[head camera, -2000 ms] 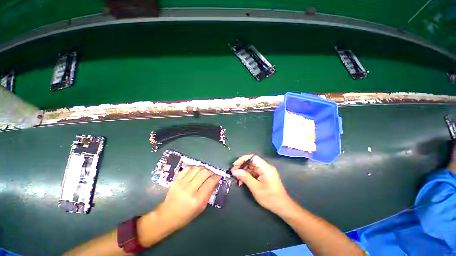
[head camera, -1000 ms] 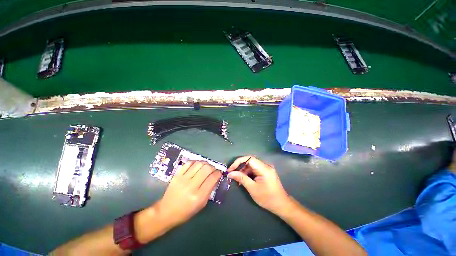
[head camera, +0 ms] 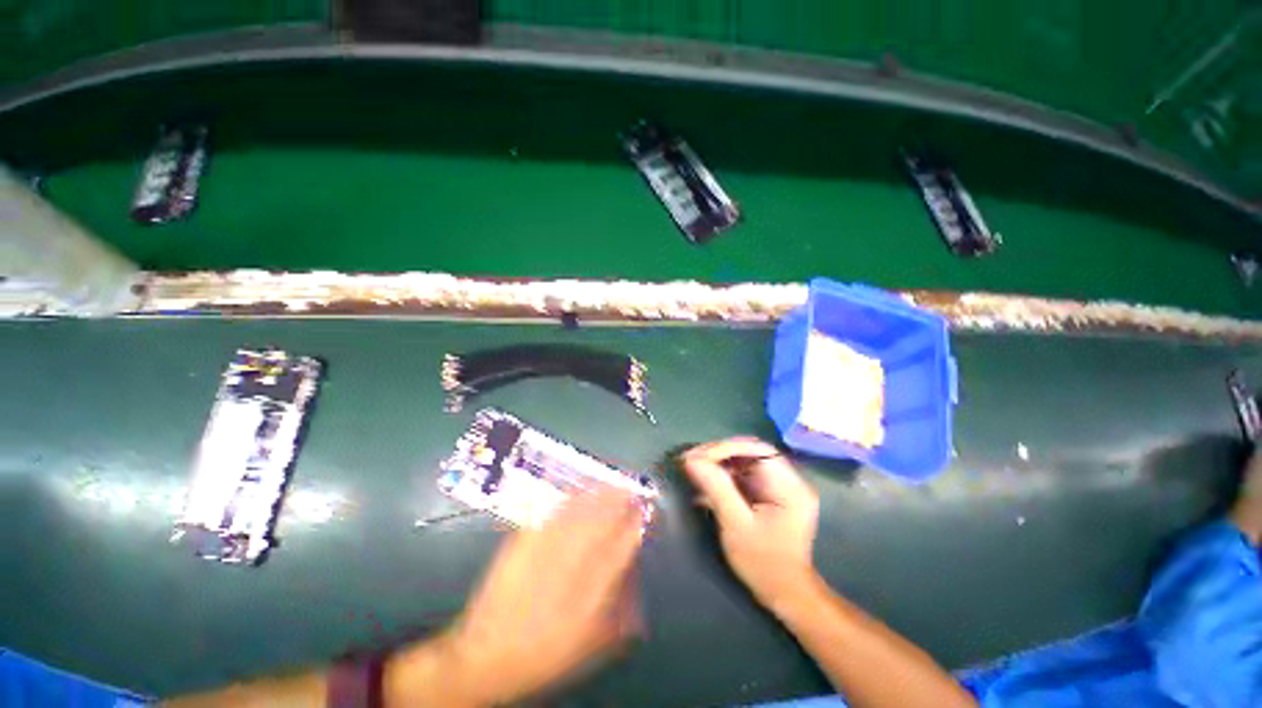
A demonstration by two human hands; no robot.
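Observation:
An open phone assembly (head camera: 519,470) lies tilted on the dark green bench. My left hand (head camera: 561,574) is blurred over its lower right part, and its fingertips cannot be made out. My right hand (head camera: 761,505) is to the right, apart from the phone, with its fingers closed around a thin dark tool (head camera: 754,458). A thin dark line (head camera: 450,520) sticks out at the phone's lower left edge; what it is cannot be told. A curved bundle of black cables (head camera: 547,365) lies beyond the phone.
Another open phone (head camera: 249,457) lies at left. A blue bin (head camera: 907,394) with pale pieces (head camera: 842,394) stands at right. Several phone bodies lie on the green conveyor (head camera: 415,194) past the worn whitish edge strip (head camera: 415,292). Another person's blue sleeve (head camera: 1218,609) is at far right.
My right hand has moved right, off the phone. My left hand has shifted right and down and is blurred. The thin line now shows at the phone's lower left. The view has shifted slightly.

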